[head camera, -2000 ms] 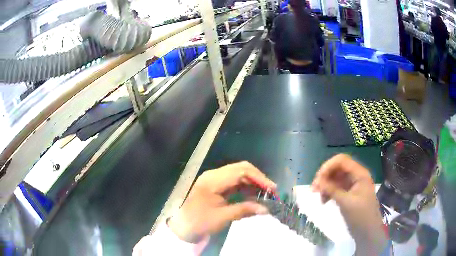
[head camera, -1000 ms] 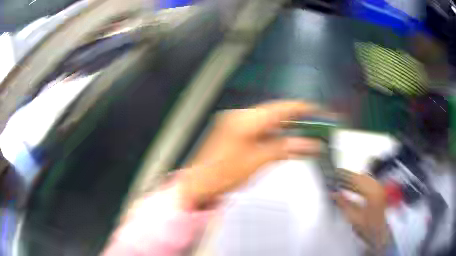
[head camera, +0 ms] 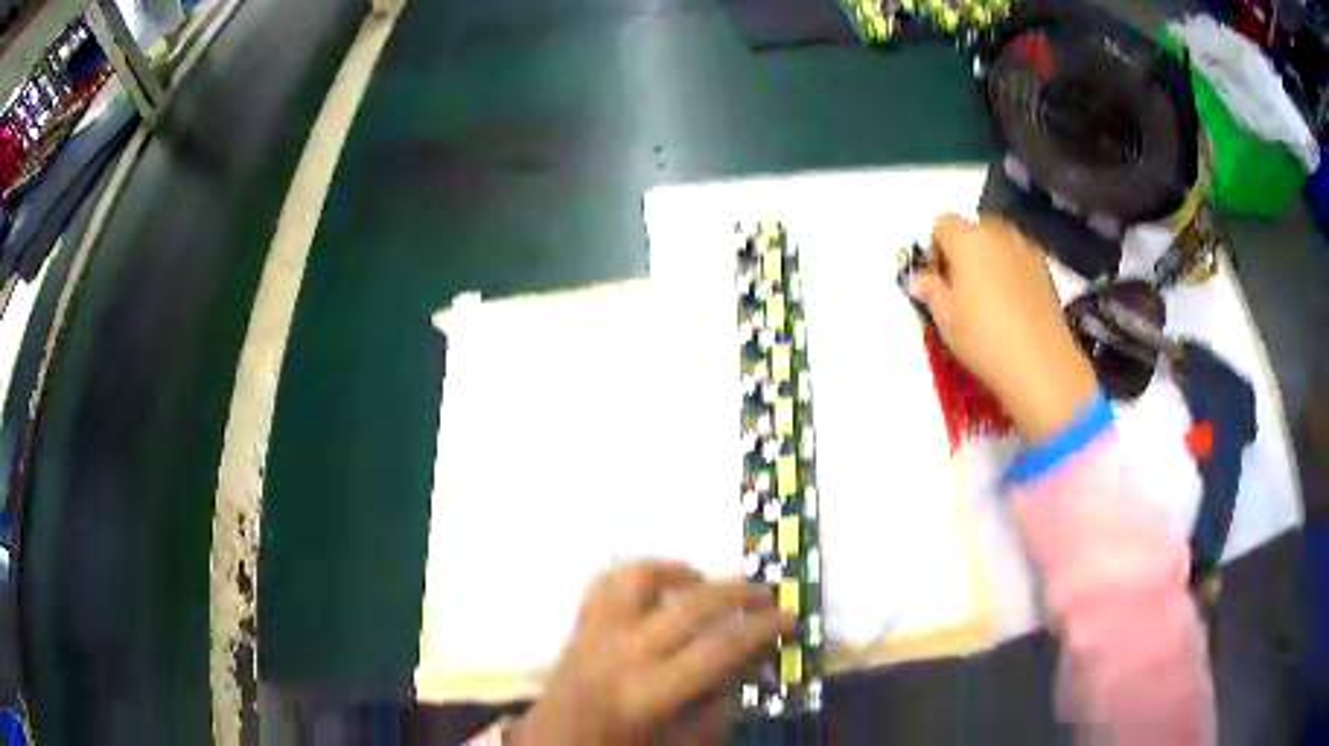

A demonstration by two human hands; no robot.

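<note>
The PCB panel strip (head camera: 780, 423) lies lengthwise on the white sheets, with yellow blocks and small round parts facing up. My left hand (head camera: 656, 649), slightly blurred, has its fingertips on the strip's near end; whether they grip it is unclear. My right hand (head camera: 1006, 321), with a blue band on its wrist, is over the wire piles right of the strip. Its fingertips touch a small dark bundle (head camera: 914, 267), perhaps black wires; whether they hold any is unclear. Red wires (head camera: 955, 391) lie partly hidden under that hand.
A round black fan (head camera: 1093, 110) stands at upper right, beside a green bag (head camera: 1253, 161). The dark soldering iron (head camera: 1217, 437) and a rounded holder (head camera: 1119, 332) lie right of my right hand. The conveyor's pale rail (head camera: 277, 335) runs along the left. Board panels show at the top edge.
The view has tilted down. The strip, earlier between my hands, now lies flat on the sheets. My right hand has moved to the wires; my left hand is at the strip's near end.
</note>
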